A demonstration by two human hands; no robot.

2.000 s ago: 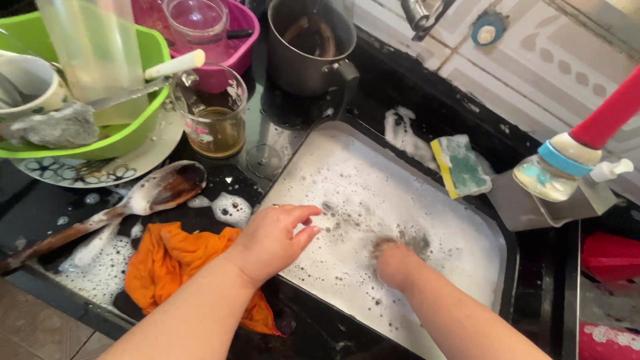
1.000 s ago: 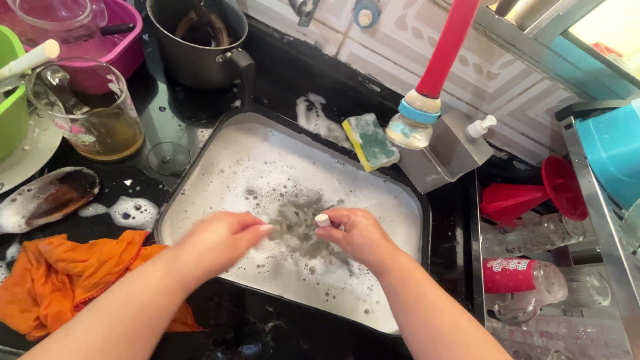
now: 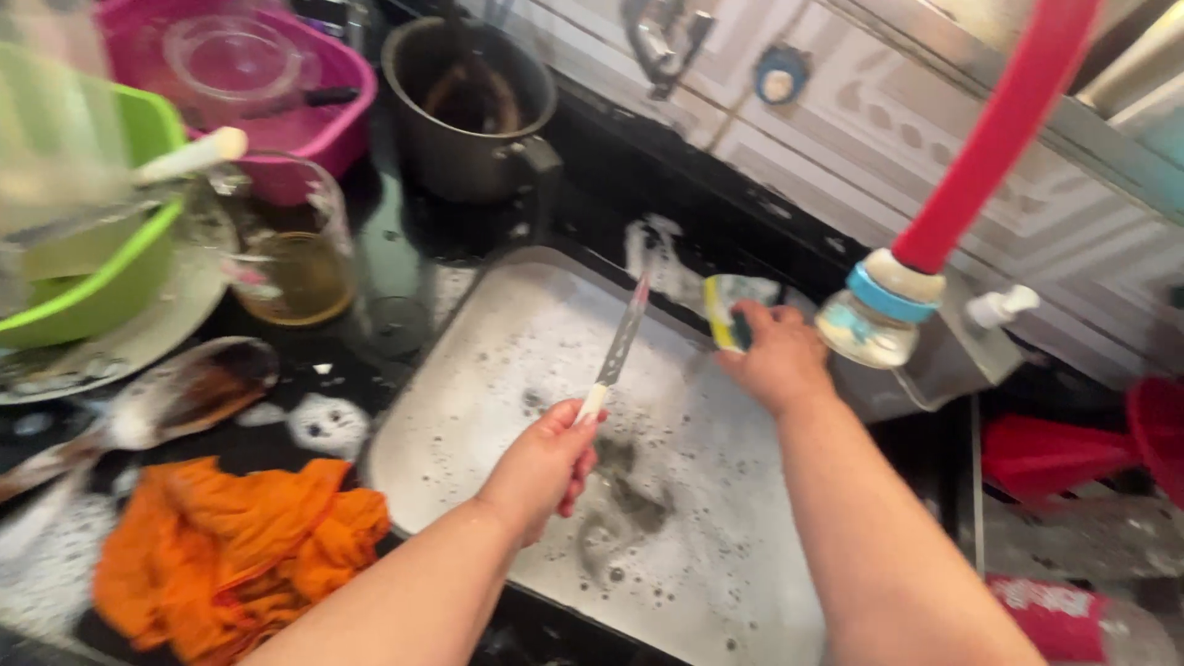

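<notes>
My left hand grips the pale handle of a knife, whose wet blade points up and away over the sink basin of soapy water. At the basin's far right edge, my right hand has its fingers on a yellow and green scouring sponge; the hand covers part of it. Foam and dark murky patches show on the water below the knife. An orange cloth lies bunched left of the basin, close to my left forearm.
Left of the basin are a soapy wooden spoon, a glass cup of brownish liquid, a green tub and a pink tub. A dark pot stands behind. A red faucet hose hangs at right, near a soap dispenser.
My left hand now holds a knife up above the water. My right hand has moved from over the water to the sponge at the basin's far right edge.
</notes>
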